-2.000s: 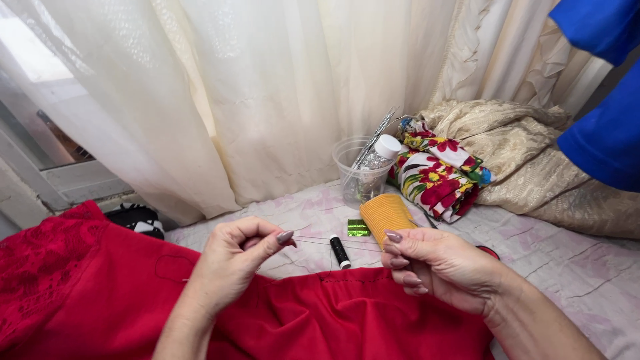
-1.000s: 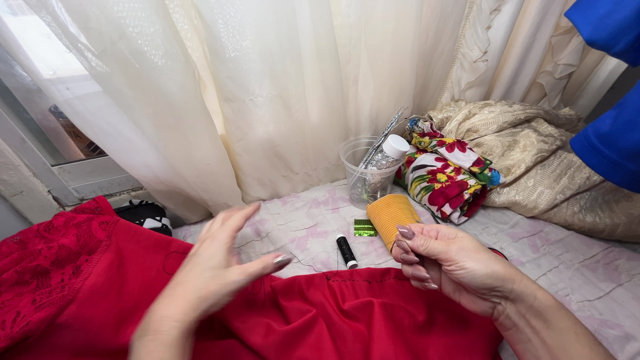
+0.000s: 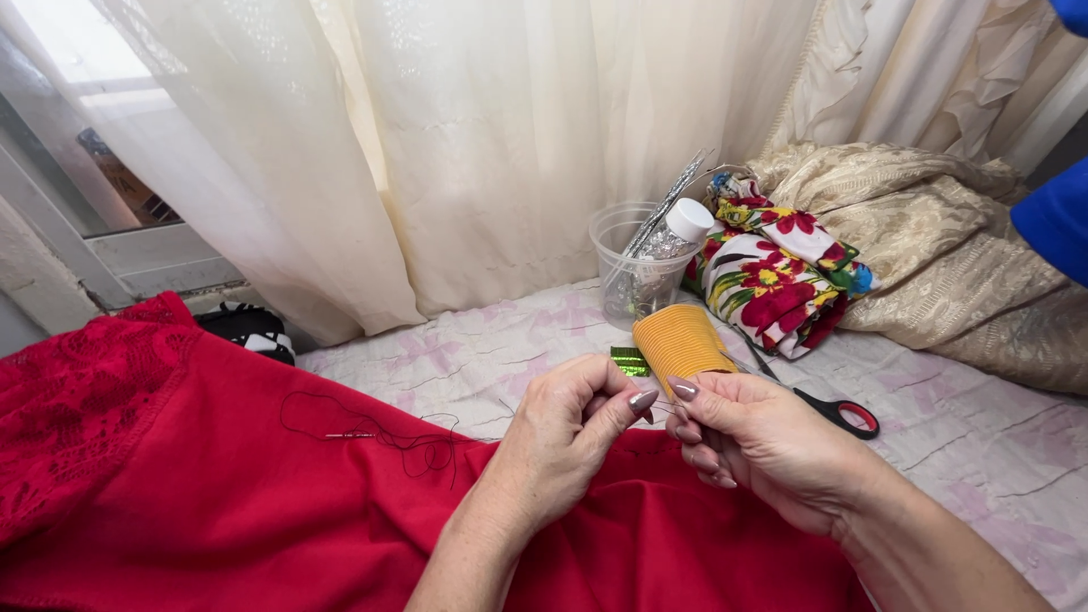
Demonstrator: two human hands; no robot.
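Thin thread (image 3: 666, 406) runs between my left hand (image 3: 571, 429) and my right hand (image 3: 748, 433), pinched by thumb and fingers on each side. Both hands are close together above a red fabric garment (image 3: 340, 518) with a lace part at the left. Loose dark thread (image 3: 425, 442) lies in loops on the red cloth, beside a small thin metal piece (image 3: 349, 436), perhaps a needle. Just behind my hands are a yellow ribbed roll (image 3: 680, 342) and a shiny green packet (image 3: 629, 361). The black thread spool is out of sight.
A clear plastic cup (image 3: 618, 280) holds a white-capped bottle (image 3: 689, 220) and silvery sticks. Right of it lie a folded floral cloth (image 3: 769, 280), a beige fabric heap (image 3: 926, 263) and scissors with black and red handles (image 3: 854, 418). A pale curtain (image 3: 510, 161) hangs behind.
My left hand, opened with fingers apart one second ago, has moved right beside my right hand and closed on the thread. The black spool seen earlier on the quilted cover no longer shows.
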